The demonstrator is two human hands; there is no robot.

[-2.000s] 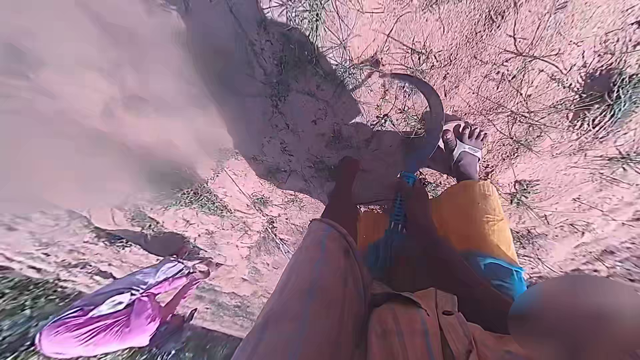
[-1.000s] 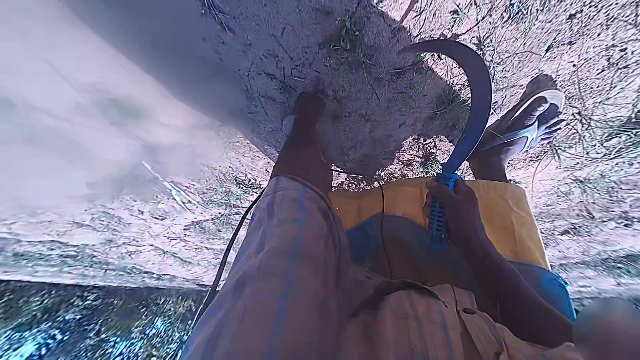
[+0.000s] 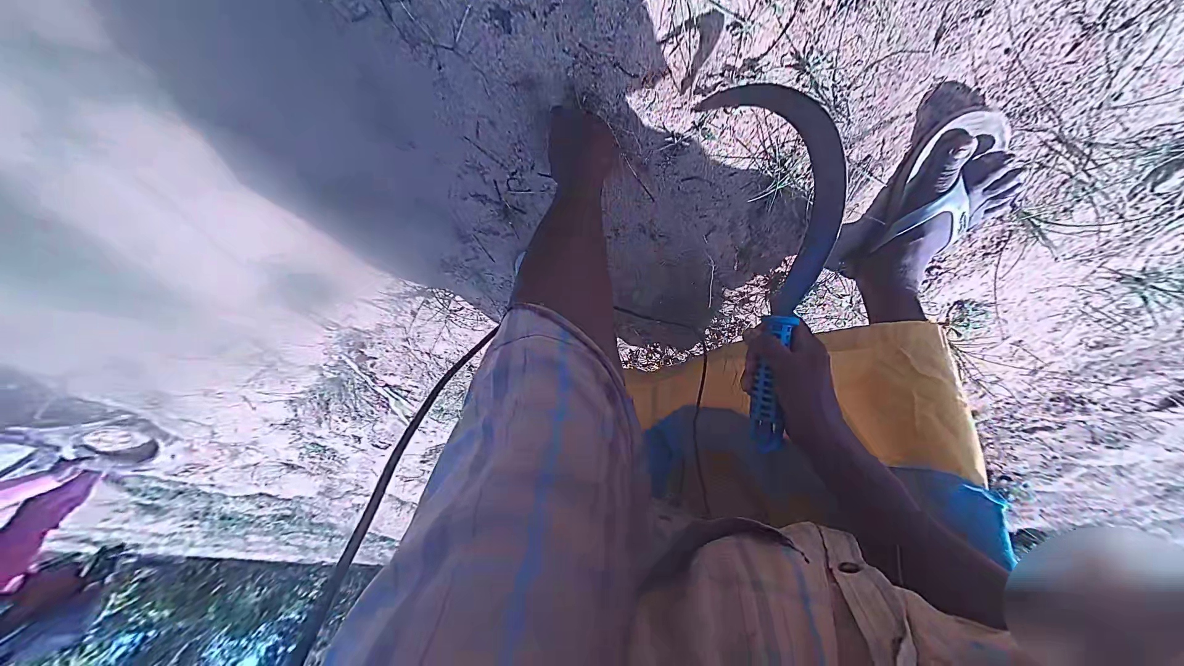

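My right hand (image 3: 800,375) is closed around the blue handle of a sickle (image 3: 823,176), whose curved blade points up and hooks to the left over the ground. My left hand (image 3: 583,153) hangs in shadow at the upper middle, below a plaid sleeve (image 3: 536,472). Its fingers are too dark to make out, and no held thing can be seen in it. Yellow and blue cloth (image 3: 888,388) lies behind the right wrist.
Dry ground with sparse grass (image 3: 1091,305) surrounds a foot in a light flip-flop (image 3: 962,208). A black cord (image 3: 398,453) runs beside the left sleeve. At the lower left edge is part of a person in pink (image 3: 37,527). A blurred round shape covers the lower right corner.
The view has shifted strongly since the first frame. The sickle stays in my right hand over the last second. The person in pink, absent one second ago, shows at the left edge.
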